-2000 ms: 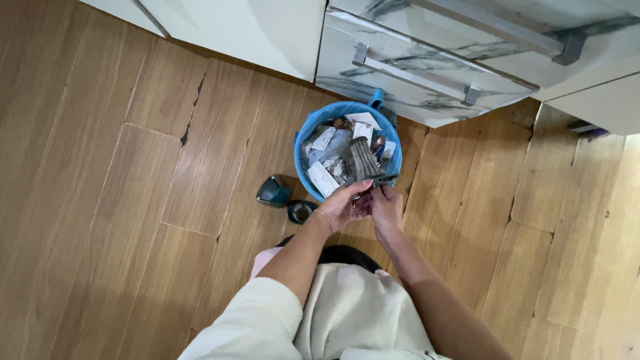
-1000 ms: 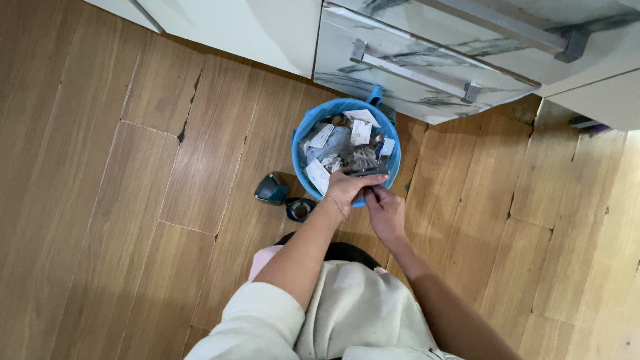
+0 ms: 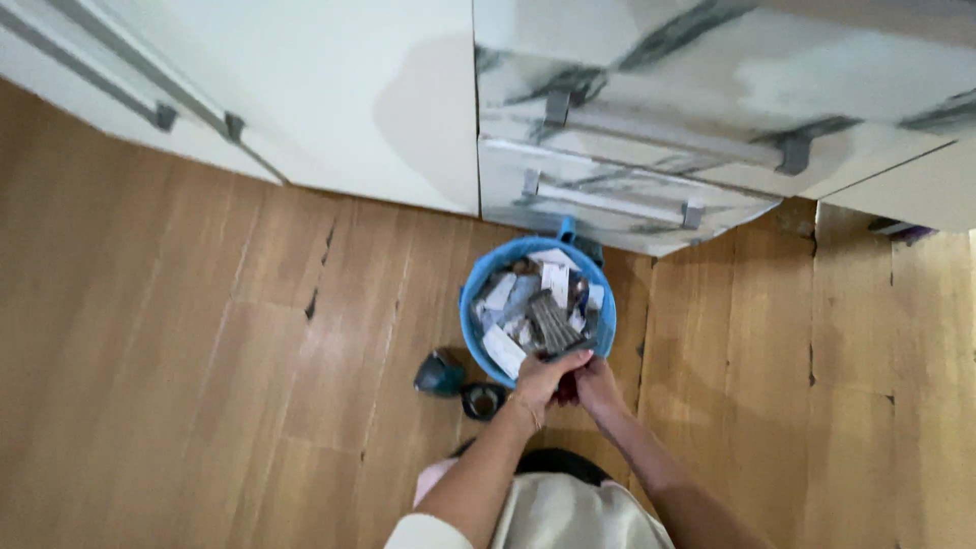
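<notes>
A grey pleated piece that looks like a filter (image 3: 553,322), with a dark edge, is held over a round blue waste bin (image 3: 467,305). My left hand (image 3: 540,375) grips its dark edge, thumb on top. Close beside it, my right hand (image 3: 596,387) is closed at the underside of the same edge, where something dark red shows between the hands; the fingertips are partly hidden. White papers (image 3: 503,349), clear plastic and other rubbish fill the bin. On the floor left of it lie a teal and black container (image 3: 439,373) and a black ring-shaped part (image 3: 483,400).
Behind the bin stand marble-patterned drawers (image 3: 610,177) with bar handles, beside white cabinet doors (image 3: 366,99). The floor is wood planks (image 3: 335,328) with dark gaps. A small dark object (image 3: 903,229) lies at the right under the cabinet edge.
One second ago the grey piece's pleats were less visible; now they face up towards me, as two seconds ago. Both hands remain at the bin's near rim. The view has shifted towards the cabinets.
</notes>
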